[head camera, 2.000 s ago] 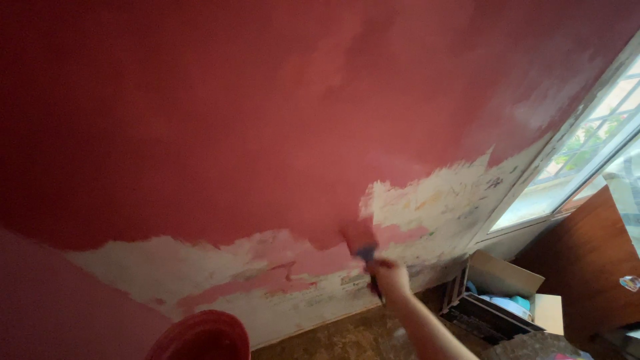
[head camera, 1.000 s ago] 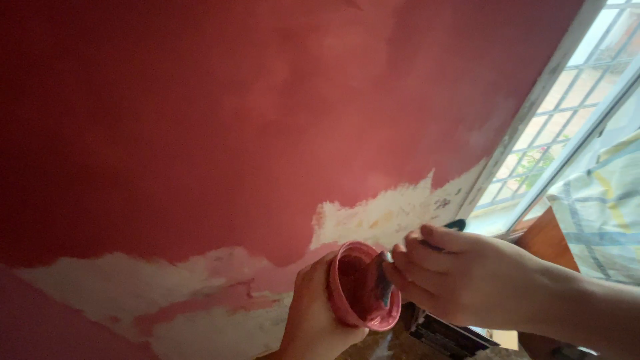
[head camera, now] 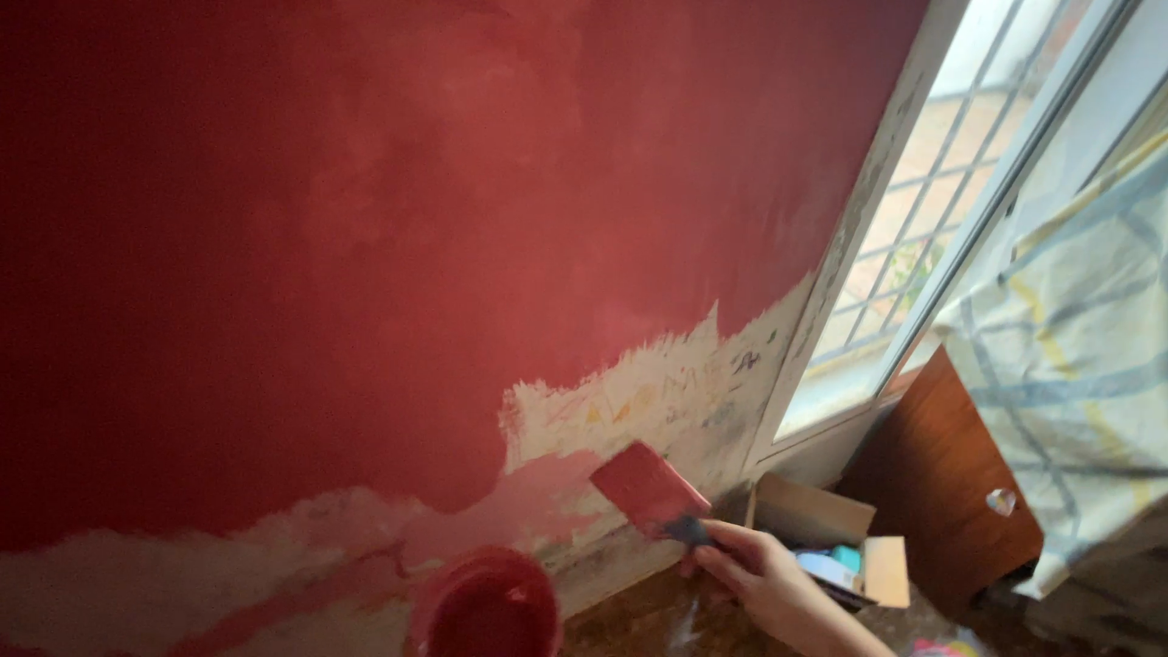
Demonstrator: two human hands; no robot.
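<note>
My right hand (head camera: pixel 753 570) grips the dark handle of a wide paintbrush (head camera: pixel 648 485), whose head is coated with red paint and points up and left, in front of the lower wall. To its left, at the bottom edge, is a red paint container (head camera: pixel 488 607) with its rim toward me. My left hand is out of sight. Deep red paint covers most of the wall (head camera: pixel 411 228). Lower down runs an uneven off-white strip (head camera: pixel 630 392) with scribbles, and a paler pink patch (head camera: pixel 520 506) lies below the red edge.
A barred window (head camera: pixel 940 192) stands at the right. Below it are an open cardboard box (head camera: pixel 812 511) with things inside and a leaning brown wooden panel (head camera: pixel 949 484) with a knob. A patterned cloth (head camera: pixel 1077 365) hangs at the far right, above a brown floor (head camera: pixel 630 616).
My right hand has taken the brush out of the paint container and moved it toward the wall. My left hand, seen holding the container a second ago, has left view. The view has shifted.
</note>
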